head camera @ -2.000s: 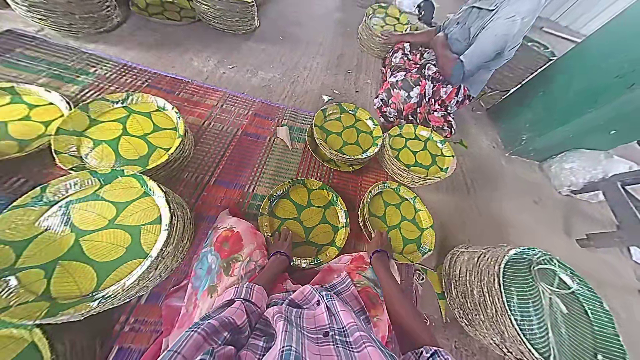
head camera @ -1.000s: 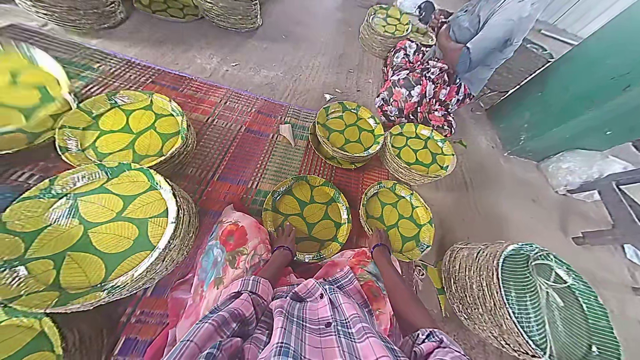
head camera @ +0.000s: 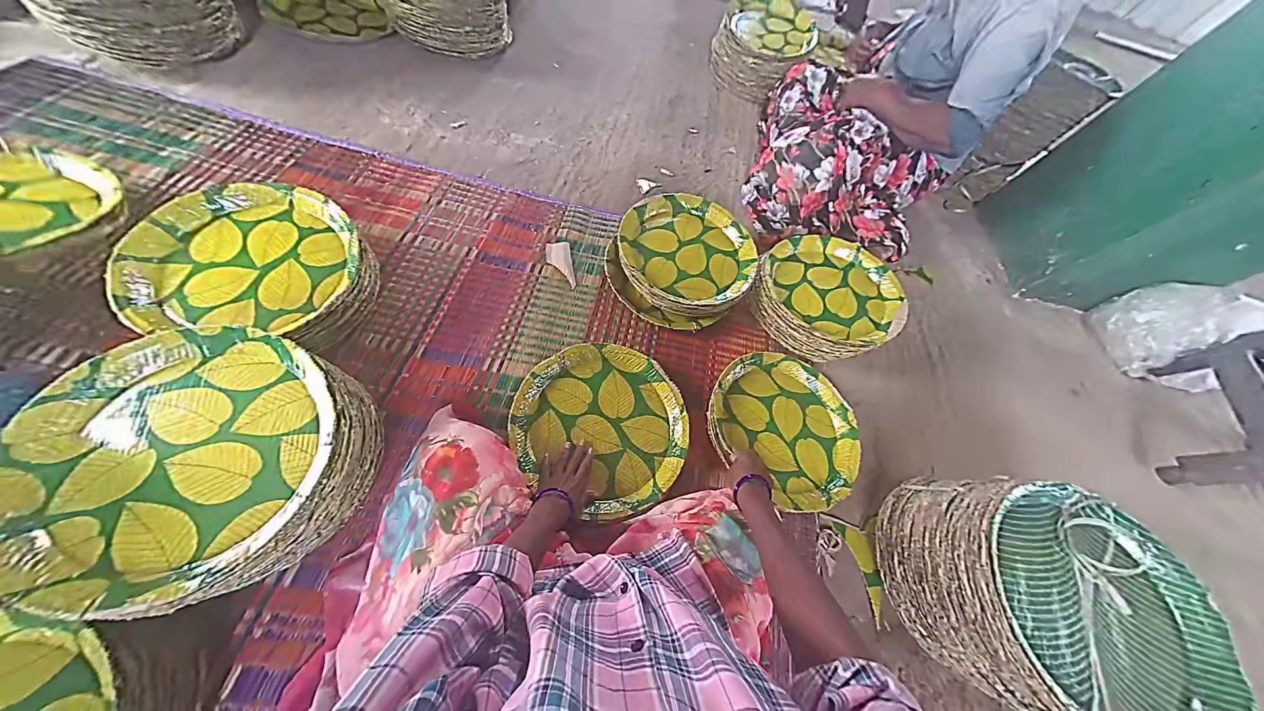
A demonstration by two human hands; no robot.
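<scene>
A round plate with a yellow leaf pattern on green (head camera: 617, 410) lies before my lap. My left hand (head camera: 566, 476) rests on its lower left part, fingers spread over the surface. To its right is a second leaf-patterned plate (head camera: 790, 425), with my right hand (head camera: 746, 466) at its lower left edge; the fingers there are partly hidden, so their grip is unclear. Just beyond stand a short stack of such plates (head camera: 688, 252) and a taller stack (head camera: 834, 296), side by side.
Large stacks of leaf-patterned plates (head camera: 188, 444) stand on the woven mat (head camera: 464, 257) at left. A tipped stack with a green striped face (head camera: 1086, 592) is at right. Beyond sits a person in a floral garment (head camera: 839, 148), near a green panel (head camera: 1136, 178).
At the far left, the plate that was raised and blurred a second ago is lower and farther left. My hands stay at the same two plates.
</scene>
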